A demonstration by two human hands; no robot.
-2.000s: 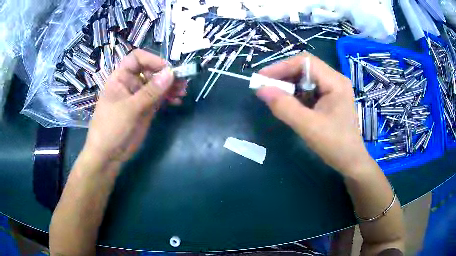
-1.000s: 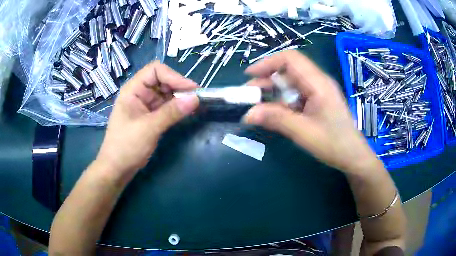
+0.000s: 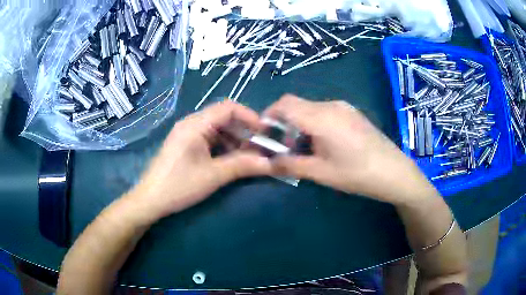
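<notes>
My left hand (image 3: 210, 152) and my right hand (image 3: 334, 147) meet at the centre of the view, both blurred. Between their fingertips is a shiny silver cylinder (image 3: 269, 144), tilted down to the right. Both hands' fingers close on it. More silvery metal shows blurred between the fingers of my right hand; I cannot tell how many pieces. The ends of the cylinder are hidden by the fingers. A white strip on the table (image 3: 286, 180) lies mostly hidden beneath the hands.
A clear bag (image 3: 43, 124) of metal tubes lies at left, above a black glossy object (image 3: 54, 199). Thin stems (image 3: 245, 72) and white sleeves (image 3: 210, 43) lie at top centre. A blue tray (image 3: 394, 86) of silver units is at right. A small white ring (image 3: 199, 277) lies near the front edge.
Both hands have come together and moved lower, towards the table's middle, now covering most of the white strip. The held silver piece has tilted from level.
</notes>
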